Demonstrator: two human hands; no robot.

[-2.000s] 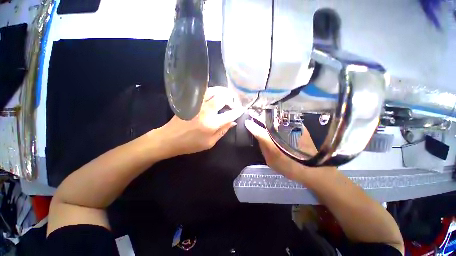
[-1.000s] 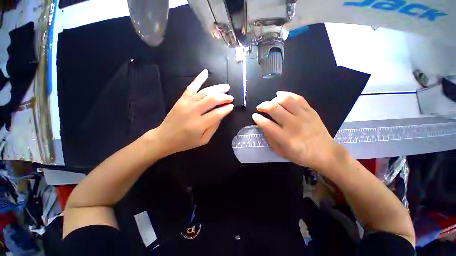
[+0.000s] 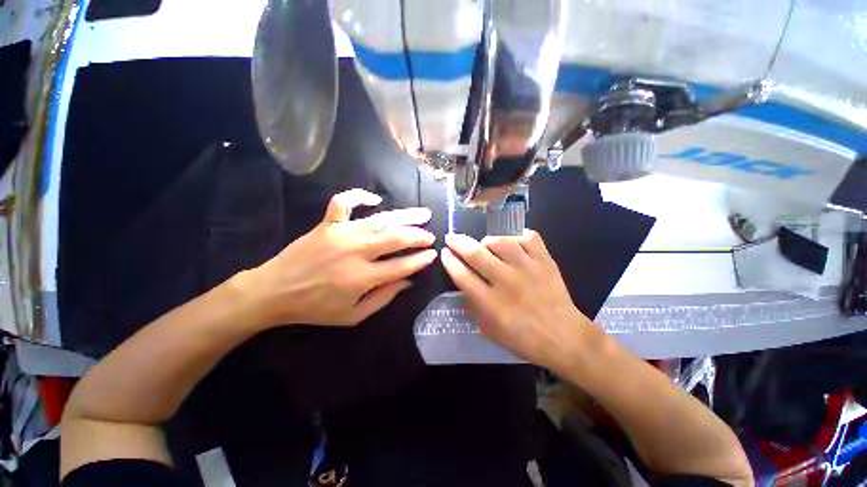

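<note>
A large black garment panel (image 3: 143, 190) lies flat under the head of the white sewing machine (image 3: 428, 105). A thin pale slit (image 3: 451, 211) runs in the panel toward me from the needle area. My left hand (image 3: 356, 257) lies flat on the panel left of the slit, fingers spread and pointing right. My right hand (image 3: 509, 290) rests on the cloth right of the slit, fingertips at its near end. Neither hand grasps anything visible. The presser foot and needle are mostly hidden behind the machine head and chrome guard (image 3: 518, 105).
A grey translucent oval guard (image 3: 297, 90) hangs left of the head. A ribbed grey knob (image 3: 507, 217) sits just above my right hand. The ruler scale (image 3: 684, 319) runs along the near table edge. A black piece (image 3: 803, 249) lies at the right.
The view has shifted, with the machine head now covering more of the needle area. My right hand has moved closer to the slit and to my left fingertips.
</note>
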